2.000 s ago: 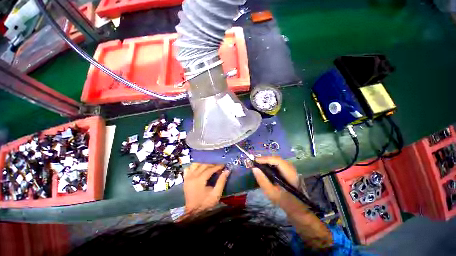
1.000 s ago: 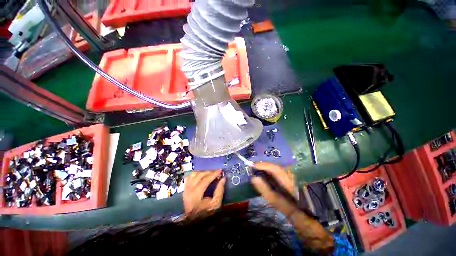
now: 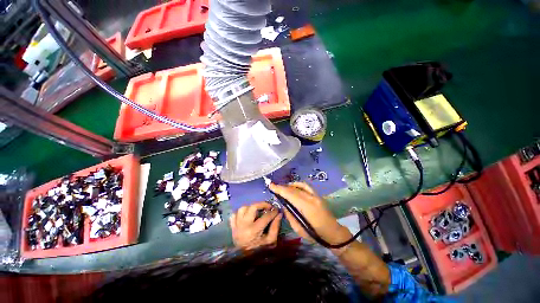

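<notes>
My right hand (image 3: 311, 212) holds the black soldering iron (image 3: 294, 214), its metal tip pointing up-left under the rim of the fume hood (image 3: 256, 151). My left hand (image 3: 256, 226) is at the front edge of the blue-purple mat (image 3: 334, 177), thumb and fingers close together around a small part (image 3: 274, 205) too small to make out. Ring-shaped parts (image 3: 320, 176) lie on the mat right of the hood. A loose pile of small black and white modules (image 3: 195, 192) lies left of the mat.
A full module tray (image 3: 133, 207) is at the left. A salmon-red tray (image 3: 172, 94) lies behind the hood. A round pot (image 3: 308, 124), tweezers (image 3: 362, 155) and blue soldering station (image 3: 388, 121) stand right. A ring tray (image 3: 426, 204) is lower right.
My right hand and the iron have moved left, close to my left hand, and the iron's handle now tilts more steeply. My left hand's fingers have drawn together. The camera view has shifted.
</notes>
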